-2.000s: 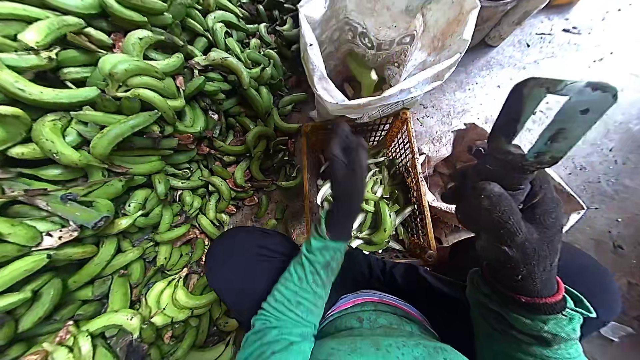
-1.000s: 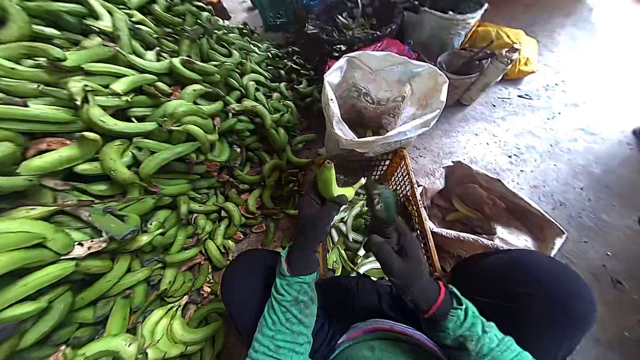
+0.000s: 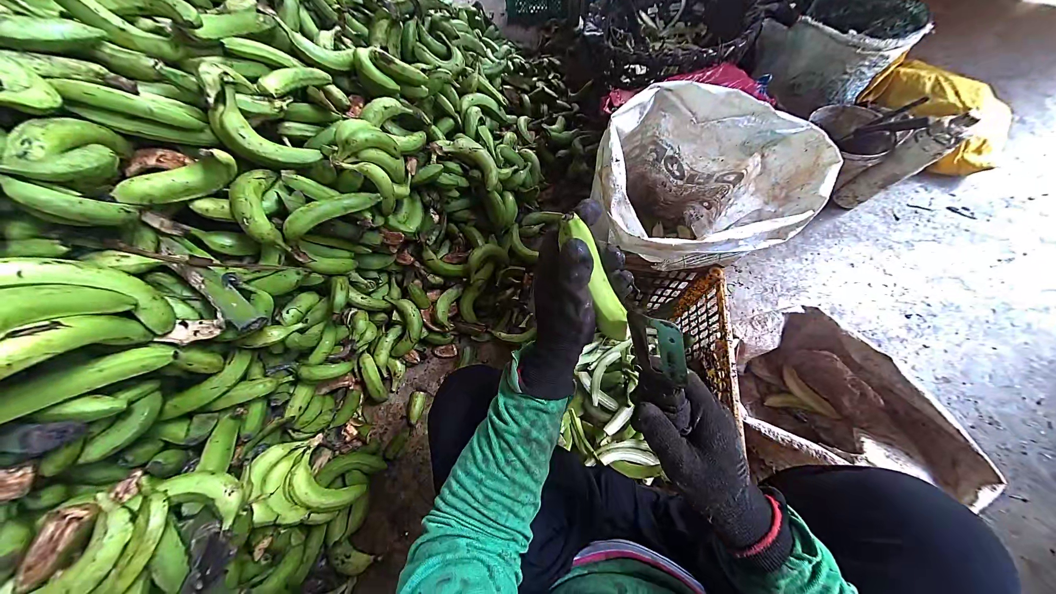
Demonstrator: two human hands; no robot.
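Note:
Both hands wear dark knit gloves. My left hand (image 3: 568, 297) is shut on a green plantain (image 3: 601, 289), held slanting with its stem end up. My right hand (image 3: 701, 445) grips a peeling tool with a green slotted head (image 3: 670, 348), whose edge is close to the plantain's lower end; I cannot tell whether they touch. Beneath the hands, a plastic crate (image 3: 726, 346) with a worn yellow-brown rim holds green peel strips (image 3: 609, 388). A heap of green plantains (image 3: 313, 214) spreads over the left side.
A white woven sack (image 3: 792, 190), open at the top, stands beyond the crate. Right of the crate lies a brown-lined sack (image 3: 891, 404) with pale pieces in it. Farther back are a bucket (image 3: 854, 136), a yellow bag (image 3: 961, 115) and a dark basket (image 3: 660, 58). My knees flank the crate.
Two seconds ago my left hand was over the crate and the tool was raised at the right. The right hand has since come in beside the plantain now in my left hand. The view has shifted.

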